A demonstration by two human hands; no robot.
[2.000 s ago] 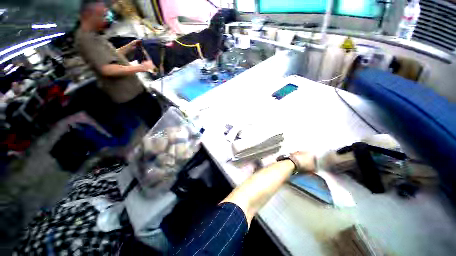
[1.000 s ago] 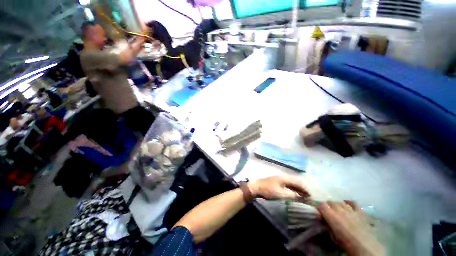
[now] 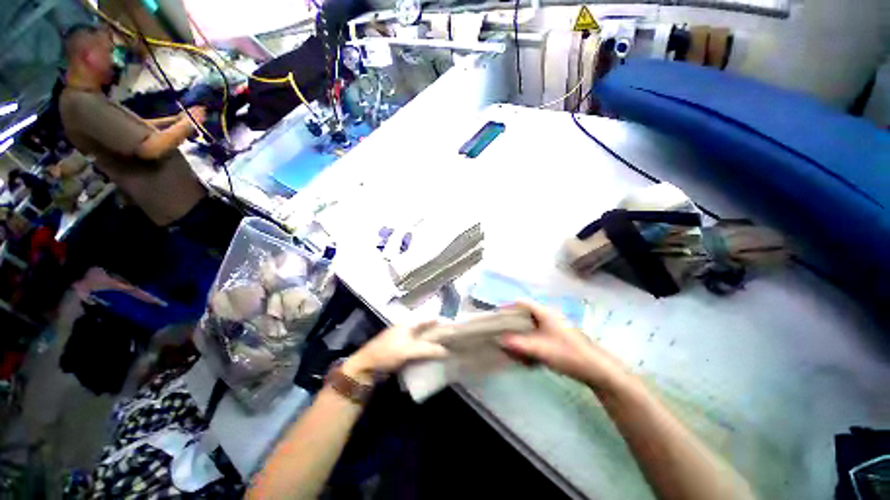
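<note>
A stack of grey-beige fabric pieces (image 3: 473, 344) is held between my two hands, slightly blurred, at the near edge of the white table. My left hand (image 3: 398, 350) grips its left end. My right hand (image 3: 554, 344) grips its right end, with the fingers over the front. A pale blue piece (image 3: 517, 292) lies on the table just behind, partly hidden by the stack and my right hand. Another stack of cut pieces (image 3: 436, 262) lies beyond my left hand, with a grey strip (image 3: 449, 302) beside it.
A bundle with black bands (image 3: 673, 244) lies at the right on the white table (image 3: 546, 186). A blue padded arm (image 3: 742, 117) runs behind it. A phone (image 3: 482, 140) lies farther back. A clear bag of beige bundles (image 3: 262, 308) stands at left. A person (image 3: 137, 137) stands beyond.
Both hands have moved left and up in the view, with the fabric stack now held between them. One second ago the hands were at the pieces near the front edge. The view has shifted too.
</note>
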